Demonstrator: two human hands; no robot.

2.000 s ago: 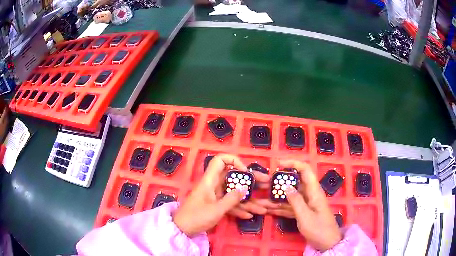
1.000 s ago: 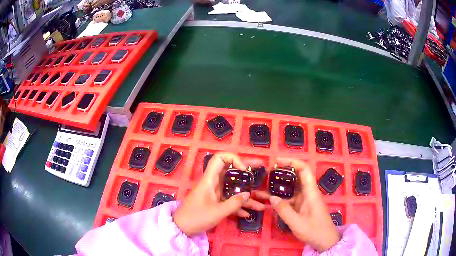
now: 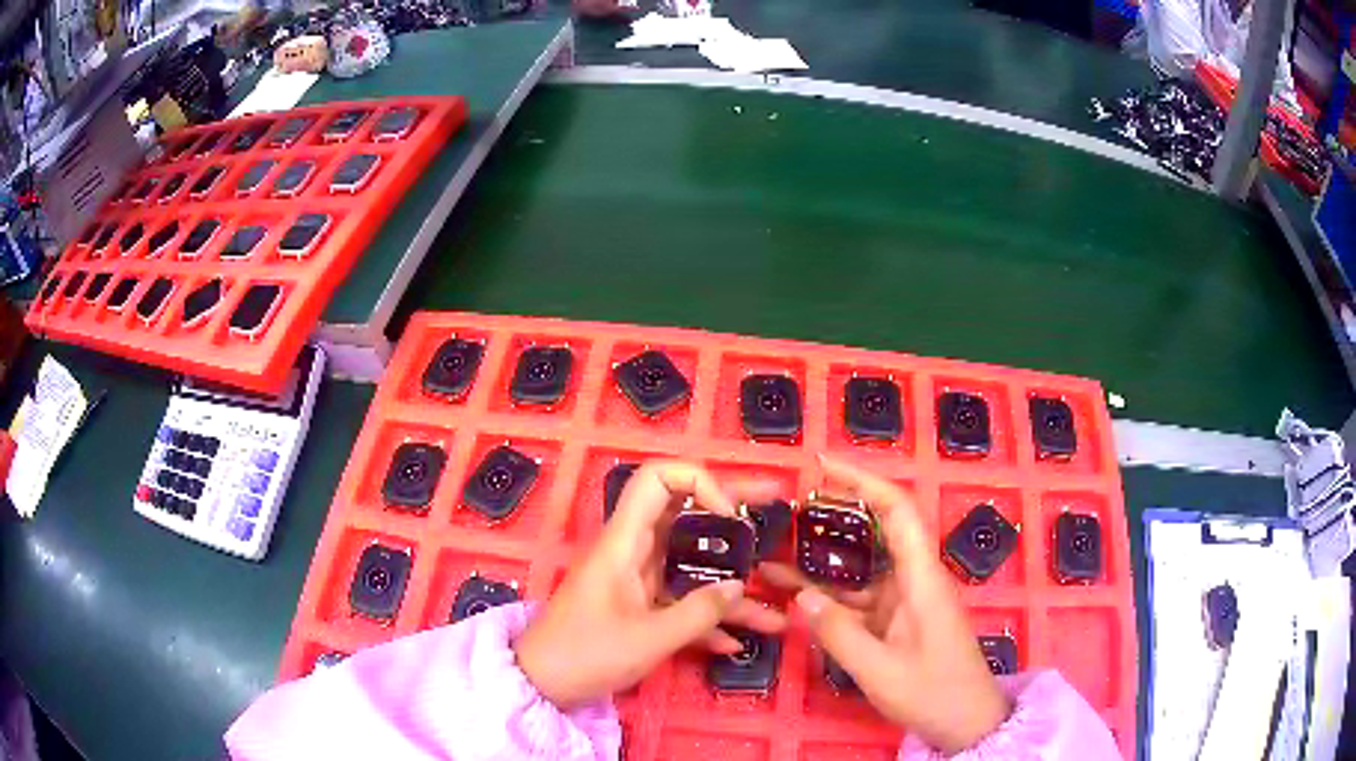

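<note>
My left hand [image 3: 632, 595] holds a strapless smartwatch body [image 3: 709, 552] by its edges, face up, with a dark screen showing a small pale icon and white text. My right hand [image 3: 900, 625] holds a second smartwatch body [image 3: 836, 544], its dark screen showing small light marks. Both thumbs are near the lower edges of the watches. Both hands are over the red-orange foam tray [image 3: 699, 330], whose square pockets hold many watches lying with the round sensor ring up. The hands hide some pockets in the middle.
A second red foam tray [image 3: 342, 245], full of watches, lies tilted at the left. A white calculator [image 3: 228, 461] is below it. A clipboard [image 3: 1190, 572] with paper and a small dark watch is at the right. The green conveyor belt [image 3: 833, 223] runs behind the tray. White sheets [image 3: 751, 48] lie beyond.
The bright icon grids from two seconds ago are gone from both screens. The left watch now shows a pale icon and text instead of small lit marks. The hands have barely moved.
</note>
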